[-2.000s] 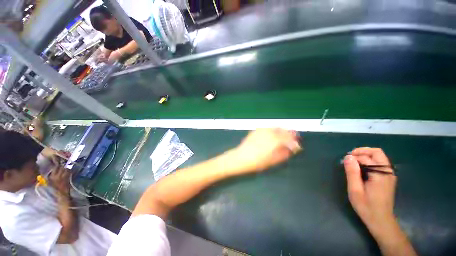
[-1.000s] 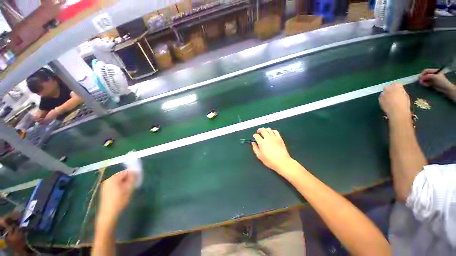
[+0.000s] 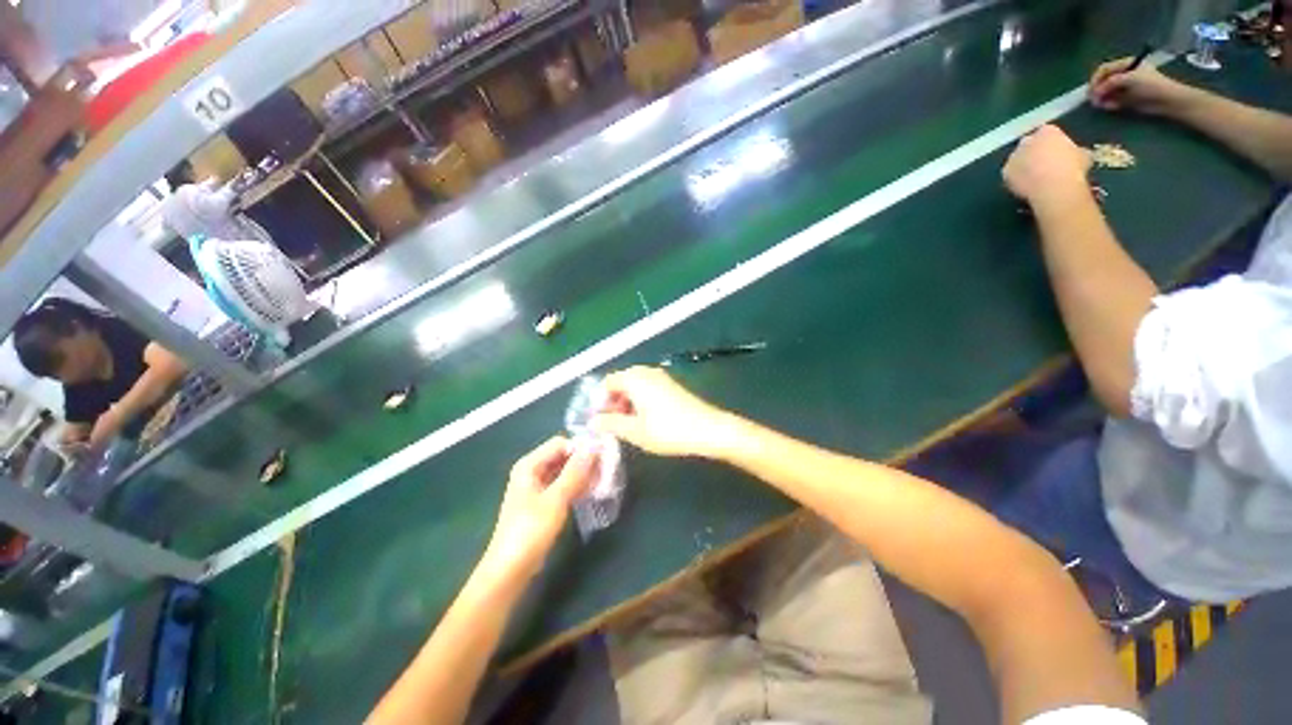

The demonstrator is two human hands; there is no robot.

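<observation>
My left hand [image 3: 546, 489] and my right hand [image 3: 645, 411] are close together over the bench just in front of me. Both grip a crinkled clear plastic bag [image 3: 601, 507], which hangs below the fingers and also shows above them. Pale content shows faintly in the bag; its details are blurred. Black tweezers [image 3: 718, 350] lie on the dark-green bench beyond my right hand, near the white rail.
A white rail [image 3: 485, 417] parts the bench from the green belt. Small units [image 3: 548, 324] lie on the belt. A neighbouring worker's hands [image 3: 1051, 167] are at the right by a pale pile [image 3: 1112, 156]. A blue box [image 3: 153, 644] stands at the left. Another worker sits beyond the belt.
My left hand has brought the bag from the left to the middle. My right hand has let go of the tweezers and now holds the bag too. The view has turned right.
</observation>
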